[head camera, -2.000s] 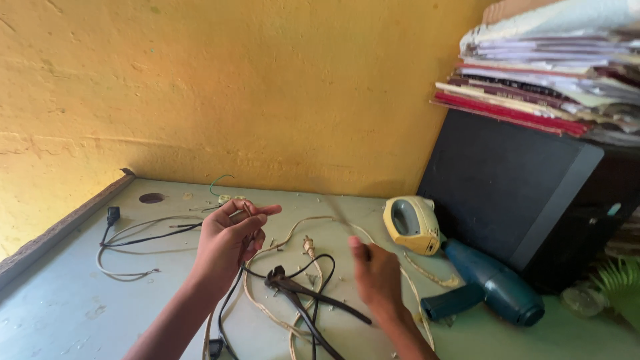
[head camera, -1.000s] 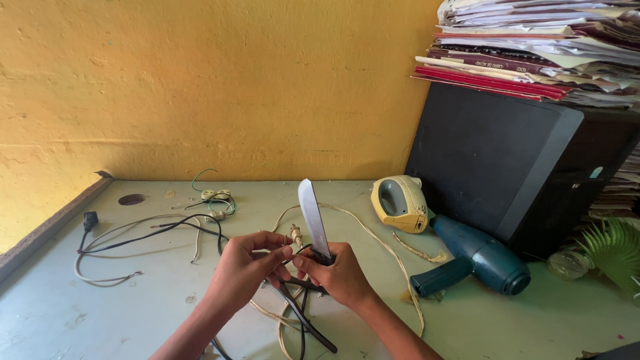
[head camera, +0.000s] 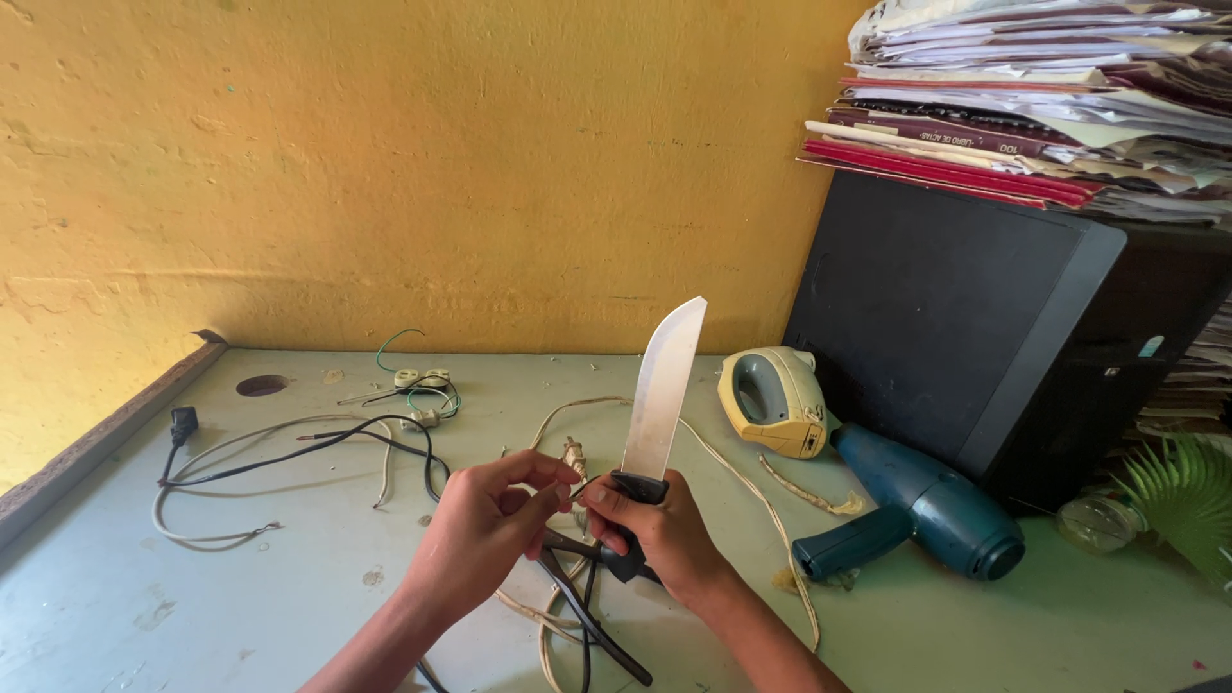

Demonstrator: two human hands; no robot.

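Observation:
My right hand (head camera: 659, 529) is closed around the black handle of a knife, whose broad metal blade (head camera: 666, 390) points up. Thumb and fingers of my left hand (head camera: 505, 520) pinch a thin, dark wire end (head camera: 579, 491) close to the knife's handle; the rest of that wire is hidden by the fingers. Just behind the hands lies a worn, light-coloured plug (head camera: 574, 457). Under them, black-handled pliers or cutters (head camera: 597, 616) rest across beige and black cords, their head mostly covered by my right hand.
Black and grey cables (head camera: 221, 472) and small cream electrical parts (head camera: 421, 379) lie at left, near a hole (head camera: 263, 386) in the tabletop. At right are a yellow hand mixer body (head camera: 776, 401), a teal hair dryer (head camera: 924, 500), and a black computer case (head camera: 953, 318) under stacked papers (head camera: 1020, 106).
Two seconds ago my hands were apart, with the left raised; now they are together. The knife blade stays upright since one second ago, and the plug between my hands then now lies behind them.

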